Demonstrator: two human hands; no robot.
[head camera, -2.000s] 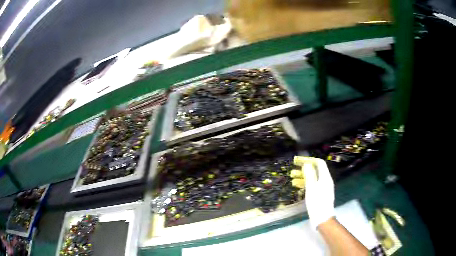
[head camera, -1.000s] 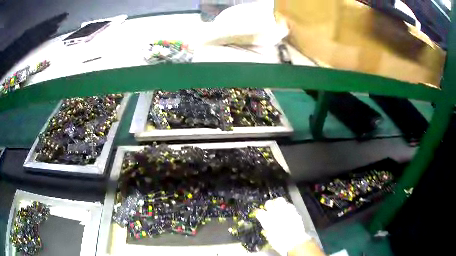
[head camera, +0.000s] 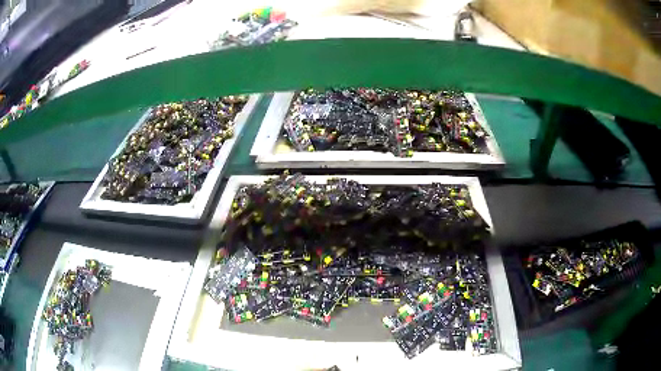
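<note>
No hand shows clearly; both of my hands are out of the picture. Nearest in front lies the large centre tray (head camera: 502, 301), white-framed, heaped with small black circuit boards (head camera: 319, 290) with red, green and yellow parts. Its grey bottom shows near the front edge, between the board heap and a group of boards (head camera: 427, 315) at the right front. A dark shadow-like band crosses the middle of the heap. A front-left white-framed tray (head camera: 168, 319) holds a small pile of boards (head camera: 71, 304) along its left side.
Two full white-framed trays (head camera: 145, 210) (head camera: 384, 161) lie at the back. A black bin (head camera: 529, 304) with loose boards is at right. A green bar (head camera: 326, 69) crosses the view, with a green post (head camera: 547, 141). A cardboard box (head camera: 580, 36) sits upper right; a blue-edged tray (head camera: 25, 224) is far left.
The gloved hand that was over the centre tray's right front has left the picture, uncovering the boards there. The view has shifted, so the trays now sit further right and higher than one second ago.
</note>
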